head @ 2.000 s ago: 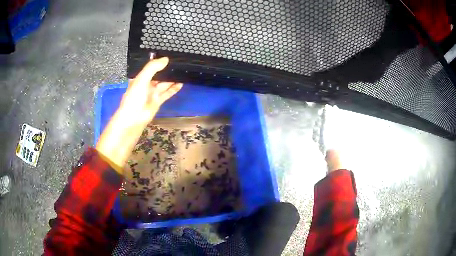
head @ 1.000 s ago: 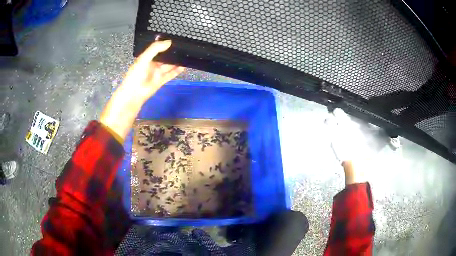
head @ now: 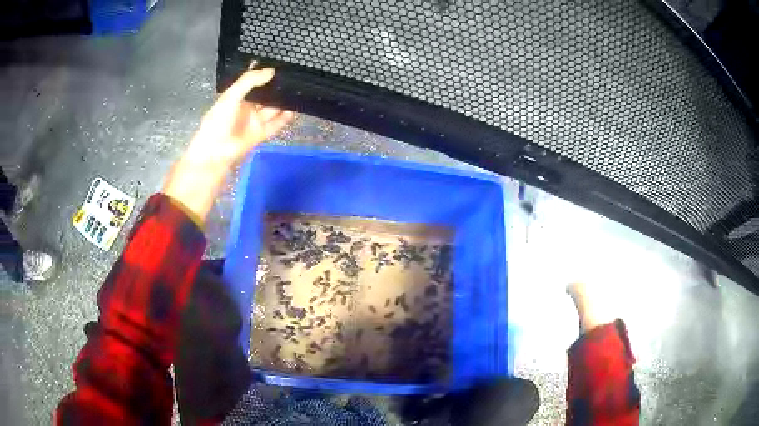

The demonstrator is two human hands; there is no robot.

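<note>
A black mesh door panel (head: 499, 75) spans the top and slants down to the right. My left hand (head: 237, 112) grips the smooth bottom border near its left end, thumb on the front and fingers underneath. My right hand is lost in white glare below the border; only its wrist (head: 587, 306) shows clearly, so finger shape and contact are hidden. A small slotted fitting (head: 533, 160) sits on the border. Below is a blue bin (head: 483, 274) with small dark parts (head: 312, 250) scattered over a tan liner (head: 345, 308).
A printed card (head: 104, 214) lies on the grey speckled floor (head: 158, 91) at left. A person's shoe (head: 37, 265) is at the left edge. Another blue item (head: 121, 15) is at top left. My knees are against the bin's near side.
The view has shifted, so the bin and card appear farther right. My left hand keeps its grip on the border. My right wrist appears lower relative to the border than one second ago.
</note>
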